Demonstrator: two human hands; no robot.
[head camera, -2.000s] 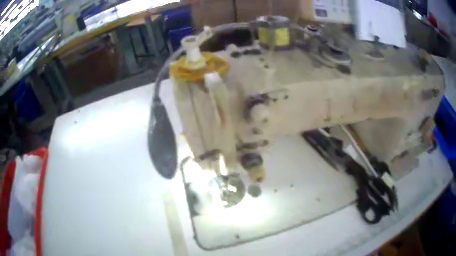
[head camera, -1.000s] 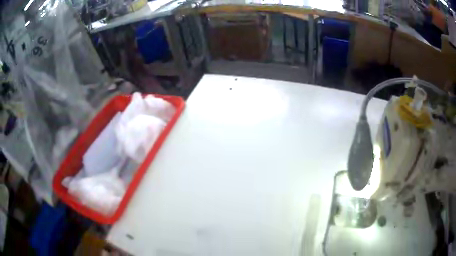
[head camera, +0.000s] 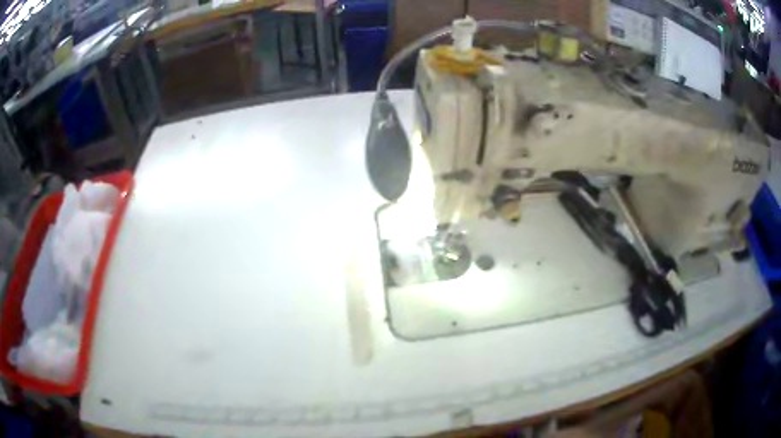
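Observation:
No hand shows in the head view. The cream sewing machine (head camera: 591, 120) stands on the white table (head camera: 240, 282), right of the middle. Its needle area (head camera: 450, 252) is brightly lit, with no cloth visible under it. The dark grey lamp head (head camera: 388, 154) hangs left of the machine head. Yellow cord (head camera: 458, 60) loops around a white post on top. Black-handled scissors (head camera: 655, 304) lie on the table right of the needle. The red tray (head camera: 104, 274) at the left holds soft white pieces (head camera: 79, 244).
Blue containers (head camera: 771, 222) stand beyond the table's right end. A brownish item (head camera: 668, 406) lies below the front edge at the lower right. Papers (head camera: 689, 58) stand behind the machine. Other work tables (head camera: 111, 51) are at the back left.
The view swung left to the red tray, then back right, so the machine is near the middle-right again. No object has visibly been moved.

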